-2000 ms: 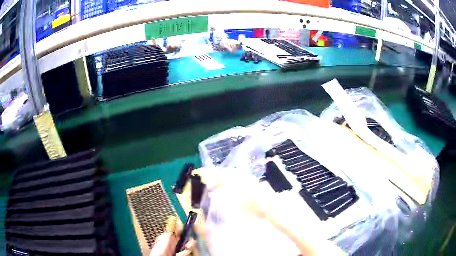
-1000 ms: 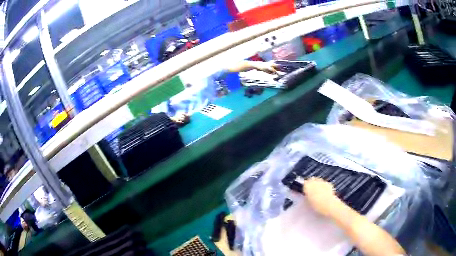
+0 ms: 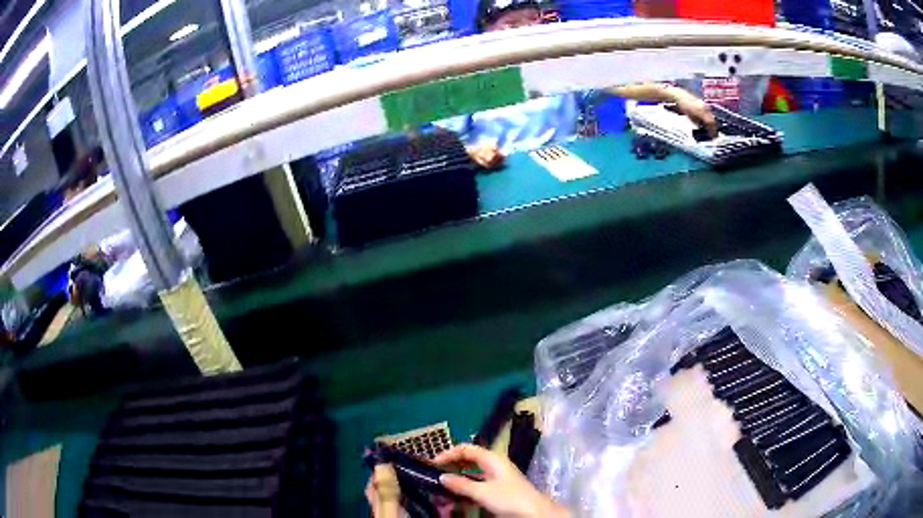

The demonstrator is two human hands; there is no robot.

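My left hand [image 3: 385,490] is low in the picture, partly cut off by the bottom edge, with tan covers on its fingers. My right hand [image 3: 498,484] is beside it on the right. Between them they hold black plastic parts [image 3: 413,468]; the exact number is unclear. The pad sheet [image 3: 425,441], tan with rows of dark shapes, lies just behind the hands and is partly hidden by them. A loose pile of black parts [image 3: 520,441] lies right of the pad sheet.
Stacked black trays [image 3: 192,445] stand at left, with a cardboard sheet [image 3: 34,486] beyond them. At right, black parts in rows [image 3: 779,410] lie on white packing [image 3: 698,455] inside a clear plastic bag [image 3: 577,390]. Another person's hand [image 3: 488,155] shows across the green channel.
My right hand has left the rows of parts at right and come to my left hand at the bottom centre. The view has turned, bringing the left hand and the tray stack back into sight.
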